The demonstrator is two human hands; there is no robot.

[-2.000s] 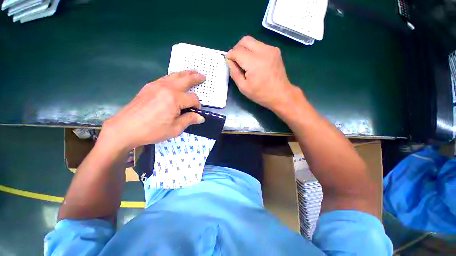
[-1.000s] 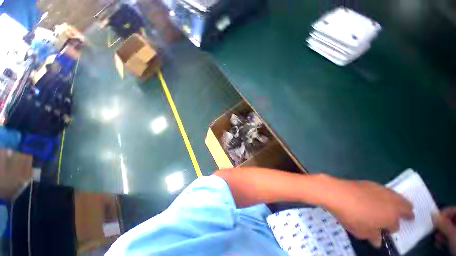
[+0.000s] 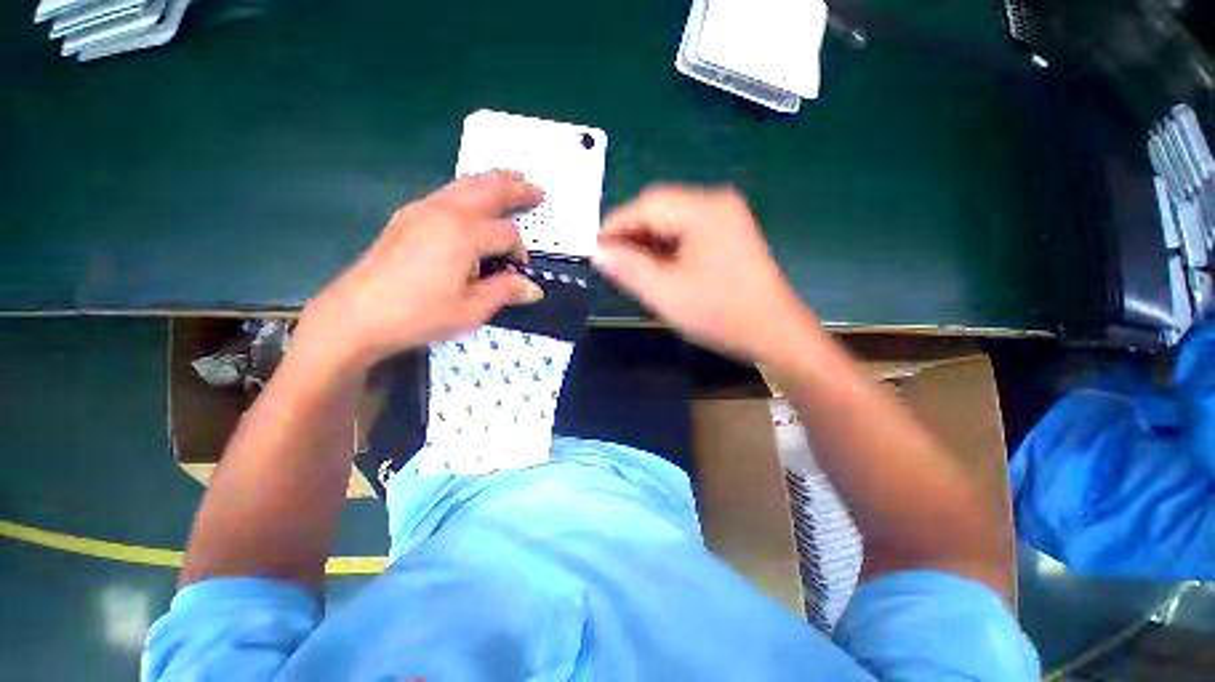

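Note:
A white perforated cover (image 3: 566,180) lies on the green bench in front of me. One round black rubber foot (image 3: 588,140) sits at its far right corner. My left hand (image 3: 446,260) rests fingertips on the cover and holds the black sheet of feet (image 3: 549,309) between thumb and fingers at the bench edge. The printed release liner (image 3: 493,400) hangs from the sheet over my lap. My right hand (image 3: 686,260) is at the cover's near right corner with thumb and index finger pinched together; what is between them is too blurred to tell.
Stacks of white covers stand at the far left (image 3: 113,24) and far centre-right (image 3: 756,47). An open carton with crumpled waste (image 3: 187,400) is below left. A carton of packed plates (image 3: 959,400) is below right. A person's blue sleeve (image 3: 1099,466) shows at right.
The view turned left and came back. My right hand has moved from the cover's far right corner to its near right corner. A black foot now shows at the far corner.

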